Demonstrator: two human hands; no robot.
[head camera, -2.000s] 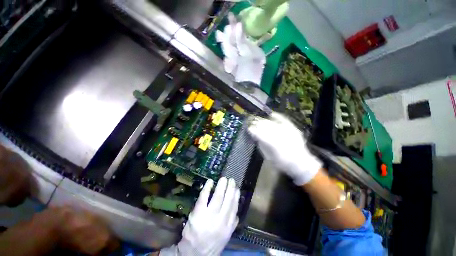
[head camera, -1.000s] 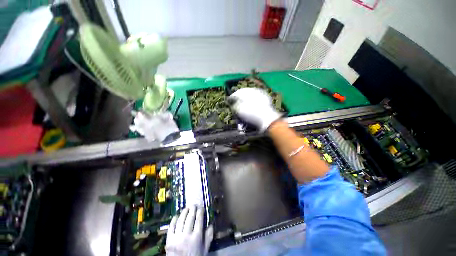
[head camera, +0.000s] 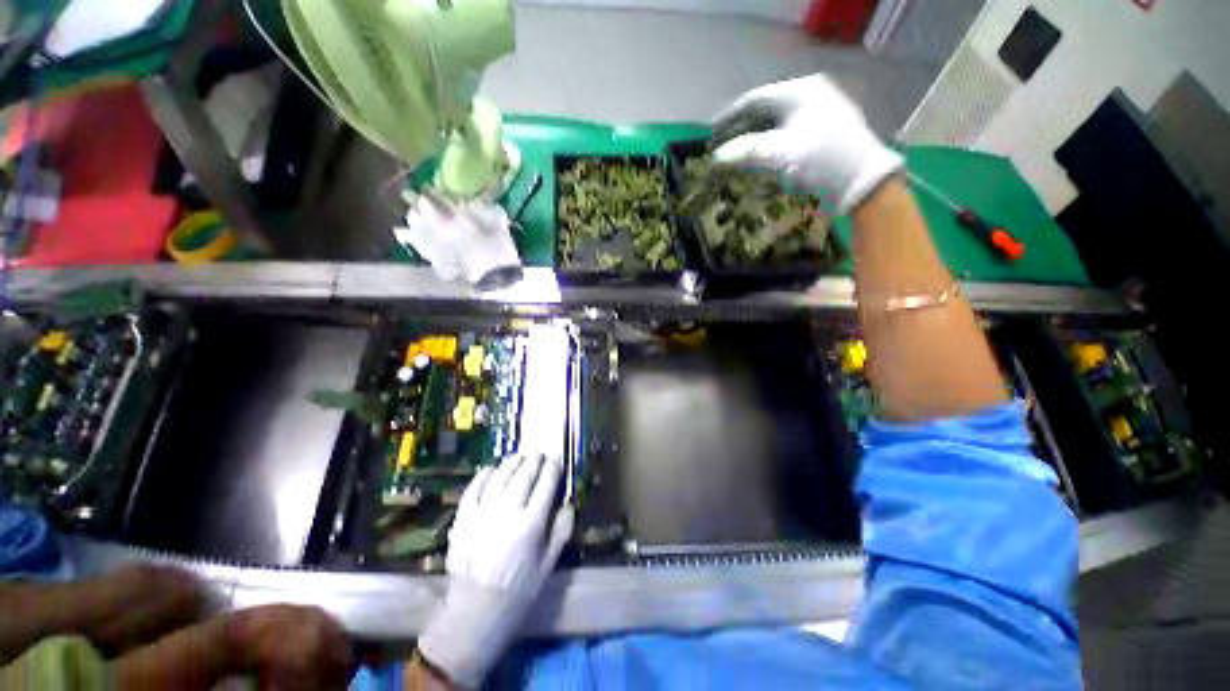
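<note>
A green circuit board (head camera: 452, 419) with yellow blocks lies in its black carrier on the conveyor. A pale grey heatsink bar (head camera: 545, 392) runs along its right side. My left hand (head camera: 502, 554), in a white glove, rests palm down with its fingertips at the near end of this bar, holding nothing that I can see. My right hand (head camera: 807, 132), gloved, is over the far part of the right parts bin (head camera: 755, 263), which is full of olive pieces. Its fingers are curved by an olive piece; whether they grip it is unclear.
The left parts bin (head camera: 615, 275) stands beside it on the green mat. A screwdriver (head camera: 991, 235), a pale green fan (head camera: 391, 81) and spare gloves (head camera: 463, 240) lie or stand there. More boards sit left and right on the conveyor. Another person's hands (head camera: 202, 641) are at lower left.
My right hand has gone from the board's bar to the bins, then farther over the right bin. My left hand stays at the bar's near end. The view has turned and levelled.
</note>
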